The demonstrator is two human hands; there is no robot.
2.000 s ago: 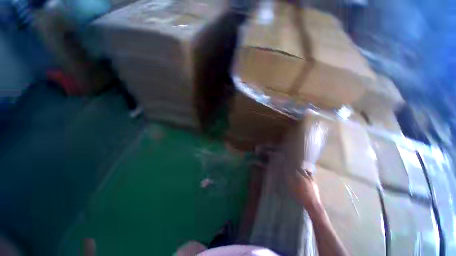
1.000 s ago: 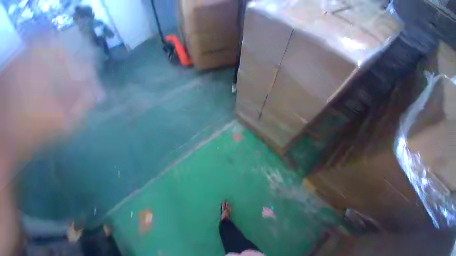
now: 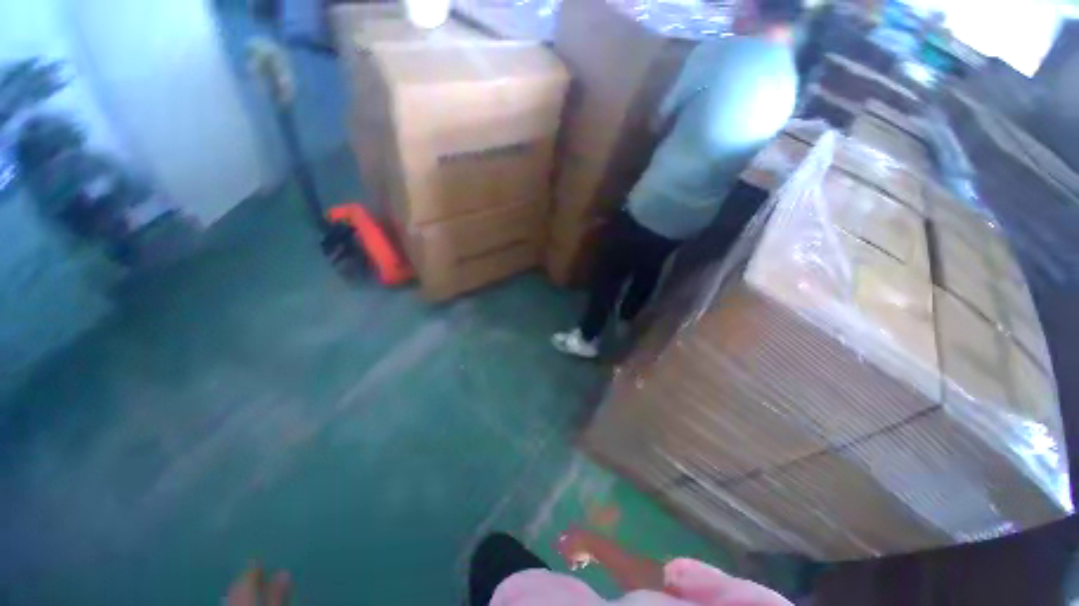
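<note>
The fingertips of my left hand (image 3: 258, 588) show at the bottom edge, left of the middle; the rest is cut off. My right hand (image 3: 598, 556) is low and blurred beside my pink clothing (image 3: 710, 582). A small pale spot shows at it, but I cannot tell whether it holds anything. No held parcel can be made out. The nearest large thing is a stack of flattened carton sheets (image 3: 757, 414) in clear stretch wrap, to the right of my hands and not touched by them.
A person (image 3: 710, 130) in a light top and dark trousers stands beyond the wrapped stack. Large brown cartons (image 3: 473, 154) stand at the back, with a red-orange pallet jack (image 3: 376, 246) left of them. Green floor (image 3: 355, 438) lies ahead. A blurred dark shape (image 3: 77, 189) is at far left.
The view has swung and moved forward. The pallet jack and back cartons look nearer, and the person has come into view. The large blurred hand at left is gone; only fingertips show low down.
</note>
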